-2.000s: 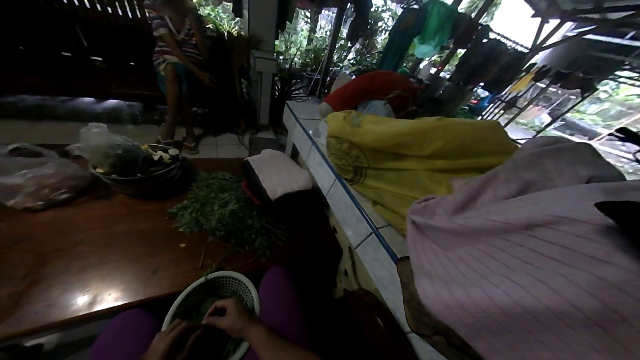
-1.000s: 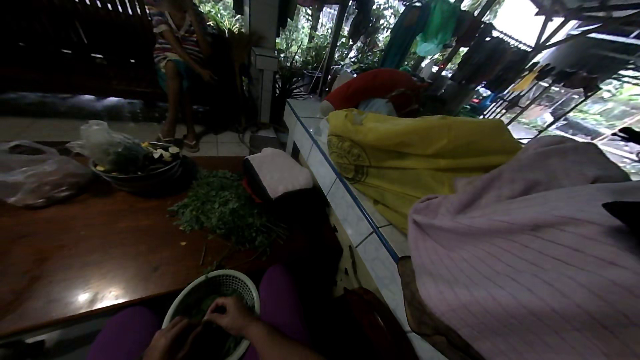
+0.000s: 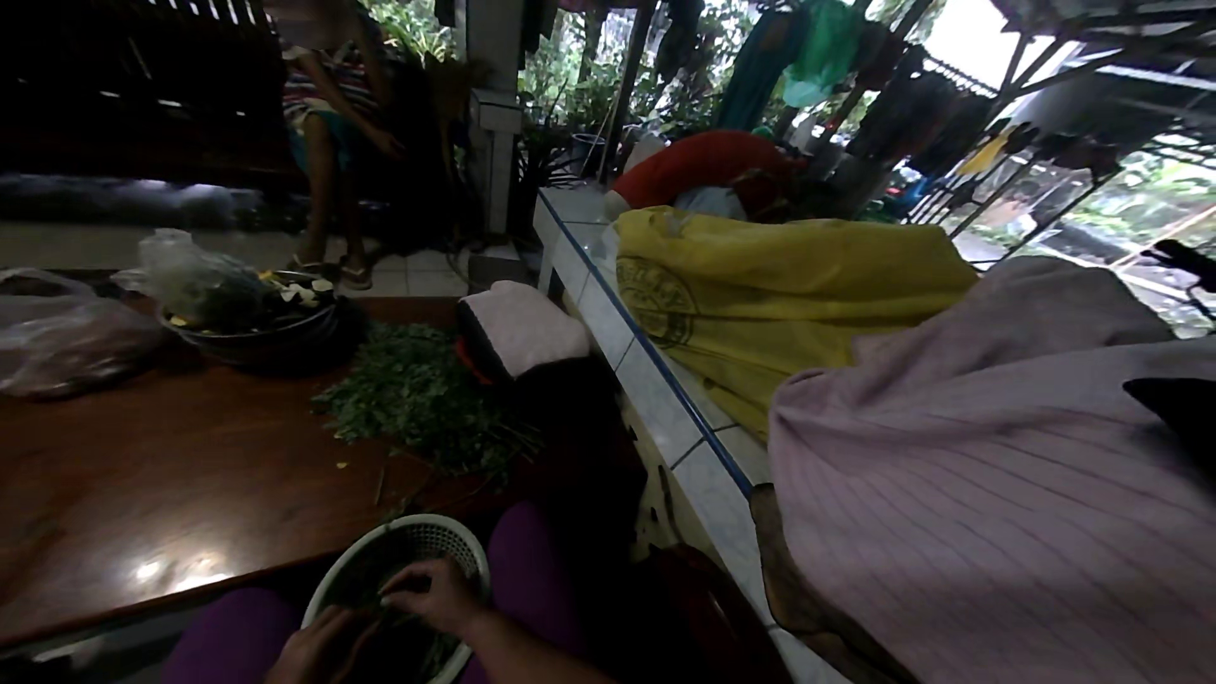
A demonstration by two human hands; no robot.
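A white perforated plastic basket [image 3: 465,548] rests between my thighs, with dark green leaves inside. Over its left part is my left hand [image 3: 323,646], fingers bent close to the leaves; the dimness hides whether it grips any. My right hand [image 3: 437,594] is above the basket's middle, thumb and fingertips pinched together on a small piece of greenery, probably a stem. Just beyond the basket, a heap of leafy green sprigs [image 3: 413,394] lies on the brown wooden table [image 3: 190,475], its stems pointing toward the right.
A dark bowl [image 3: 256,347] with vegetable pieces and a plastic bag [image 3: 66,342] stand at the table's left. A pink and black cloth item [image 3: 527,328] lies beside the sprigs. Right is a tiled ledge [image 3: 665,408] with yellow cloth [image 3: 788,285] and pinkish fabric [image 3: 969,475]. A person sits beyond.
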